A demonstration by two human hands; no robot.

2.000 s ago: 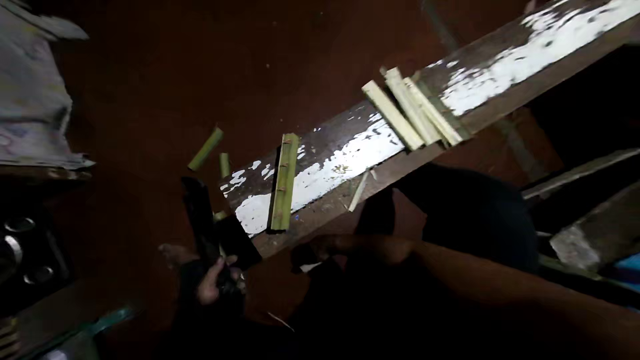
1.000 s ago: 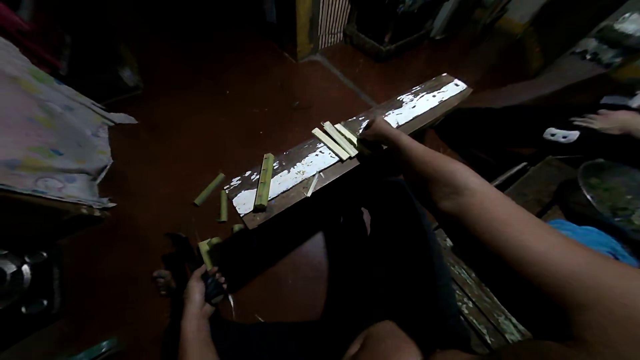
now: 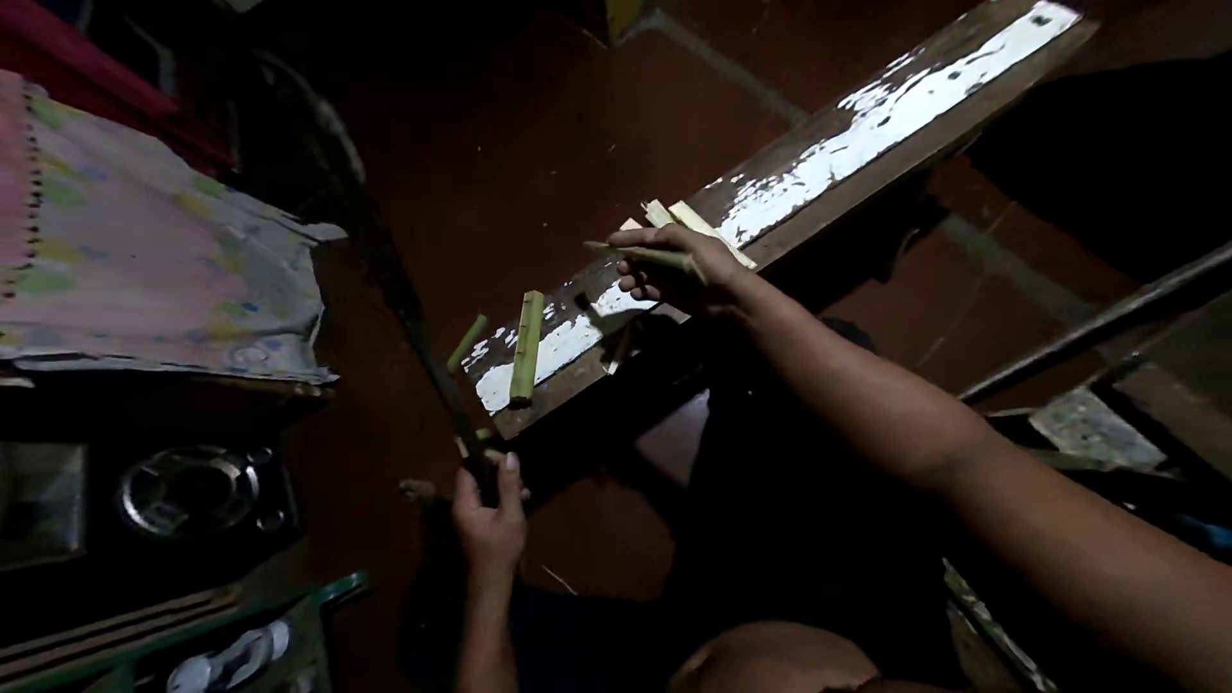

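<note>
My left hand point(image 3: 491, 510), at lower centre, is closed on the handle of a long dark-bladed knife point(image 3: 409, 322), like a machete, its blade slanting to the upper left. My right hand point(image 3: 674, 265) holds a thin split strip of green stalk point(image 3: 659, 256), perhaps bamboo, above a narrow wooden bench point(image 3: 866, 144) with worn white paint. Just behind that hand, pale split strips point(image 3: 712, 233) lie across the bench. Nearer the bench's left end rests a green stalk piece point(image 3: 525, 348). Another green piece point(image 3: 468, 343) is beyond that end, on the floor.
Patterned cloth point(image 3: 164, 241) drapes over a surface at the left. Below it stands a dark unit with a round silver-rimmed part point(image 3: 190, 491), and a green-edged frame point(image 3: 337, 589). Dark-clothed legs are under the bench. Timber pieces point(image 3: 1097, 428) lie at right.
My right hand has come away from the pale strips on the bench, toward the left, with a strip in it. The long blade now points up and left from my left hand.
</note>
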